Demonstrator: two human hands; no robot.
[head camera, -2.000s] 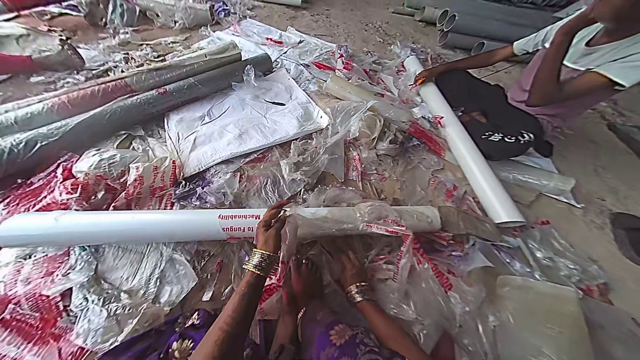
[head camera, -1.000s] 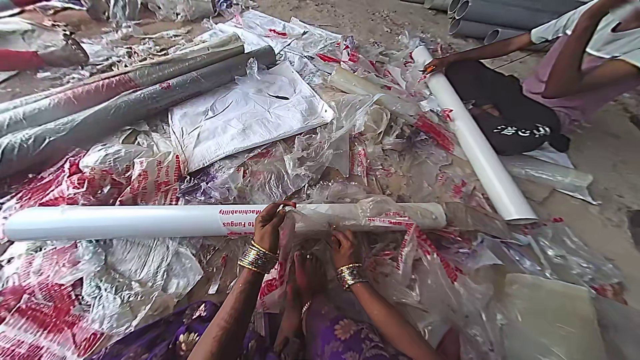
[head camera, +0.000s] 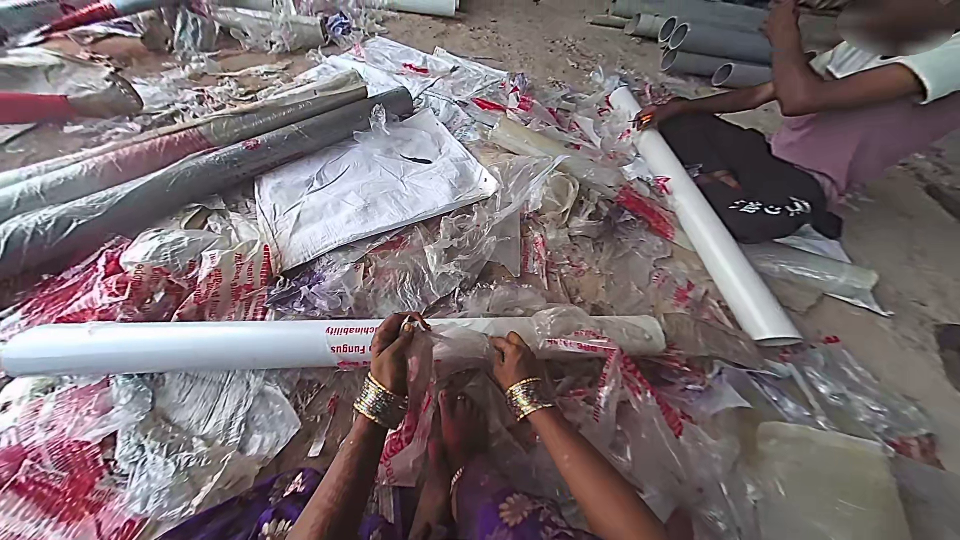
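Observation:
Across the lower middle of the head view lies a white plastic pipe (head camera: 172, 346), partly covered by clear plastic film with red print. My left hand (head camera: 394, 351), with metal bangles at the wrist, pinches a bunched edge of the clear plastic film (head camera: 421, 375) at the pipe's middle. Just right of it, my right hand (head camera: 516, 361) has its fingers curled at the film on the near side of the pipe, and bangles circle that wrist too. Loose film (head camera: 570, 330) wraps and hangs over the pipe's right part. My bare foot (head camera: 461, 424) is below, between my forearms.
Crumpled plastic film (head camera: 450, 255) covers the ground. A white sheet (head camera: 360, 195) lies beyond the pipe. Long film-wrapped pipes (head camera: 187, 180) extend at left. A person (head camera: 847, 142) sits at right with a hand on another white pipe (head camera: 705, 217). Grey pipes (head camera: 720, 45) are stacked behind.
My right hand was lower and blurred two seconds ago and is now up at the film on the pipe. My left hand stays at the pipe's middle.

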